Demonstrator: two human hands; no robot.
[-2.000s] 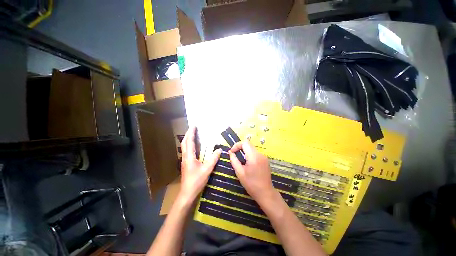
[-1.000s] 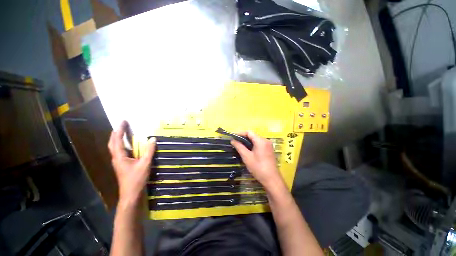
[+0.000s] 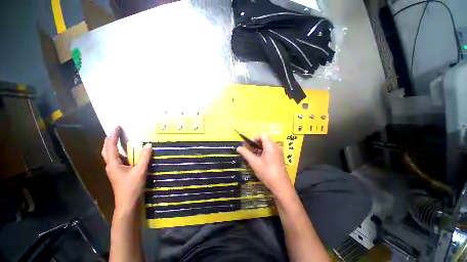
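The yellow template [image 3: 220, 123] lies at the table's front edge, partly over the lap. Several black zippers [image 3: 194, 180] lie in its parallel slots, filling the left part; the slots' right ends show grey. My left hand [image 3: 124, 166] is at the template's upper left corner, thumb on the left end of the top zipper. My right hand [image 3: 266, 156] pinches a short black strip [image 3: 249, 139] at the top zipper's right end. Its fingertips partly hide that end.
A heap of black zippers [image 3: 287, 41] on clear plastic lies on the shiny metal table [image 3: 353, 77] behind the template, one strip overlapping the template. Open cartons [image 3: 77, 38] stand left of the table. Machine parts [image 3: 455, 112] are at the right edge.
The view has swung right and down since the first frame, so the template looks more level. My right hand has moved from the top zipper's left end to its right end.
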